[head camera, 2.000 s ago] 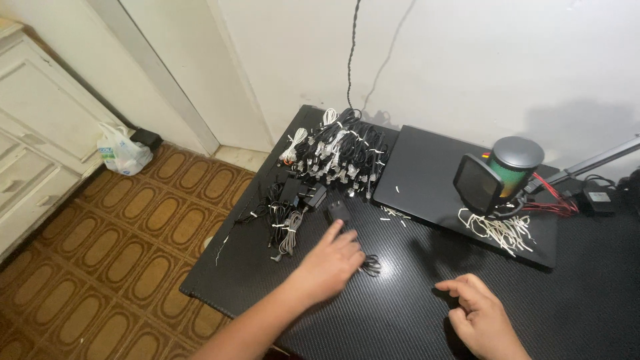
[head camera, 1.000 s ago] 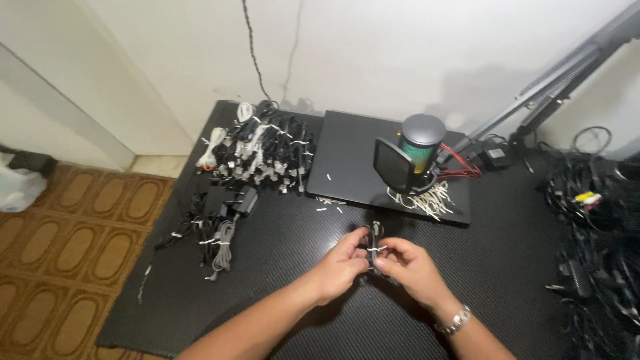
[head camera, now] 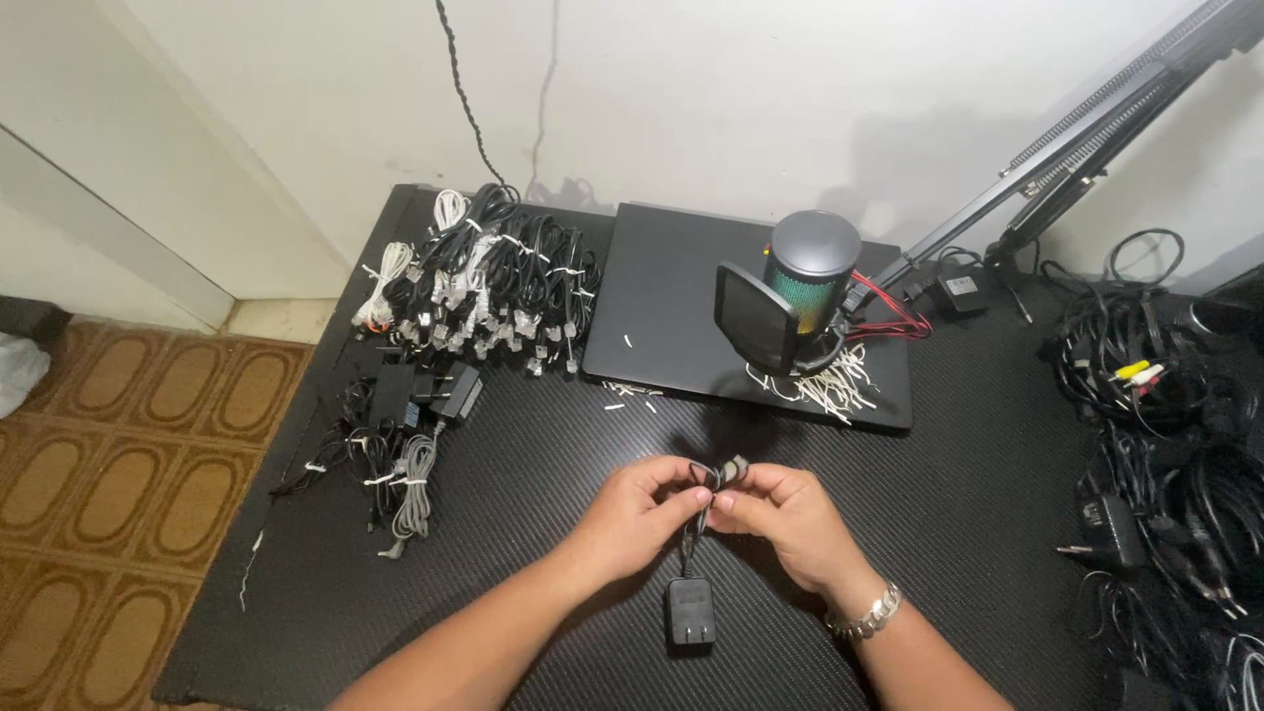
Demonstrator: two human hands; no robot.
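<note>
My left hand point(head camera: 640, 515) and my right hand point(head camera: 785, 513) meet over the table's middle, both pinching a folded black cable point(head camera: 699, 513). Its black plug adapter point(head camera: 690, 612) hangs below the fingers, prongs toward me. A loop of the cable shows above the fingertips; whether a tie is round it cannot be told. To the left lie several bundled power adapters point(head camera: 454, 395) and a tied grey cable point(head camera: 415, 489). Behind them is a heap of tied black and white cables point(head camera: 494, 286) with clear plugs.
A closed black laptop point(head camera: 671, 286) lies at the back, white twist ties point(head camera: 834, 385) on its front right corner. Over it stands a microphone point(head camera: 812, 267) with a pop filter point(head camera: 755, 316) on a boom arm point(head camera: 1047, 148). Loose tangled cables point(head camera: 1136, 365) cover the table's right side.
Two seconds ago my hands were apart, the left near the adapters. Now both hold the cable together, and its adapter shows below them. The view has shifted.
</note>
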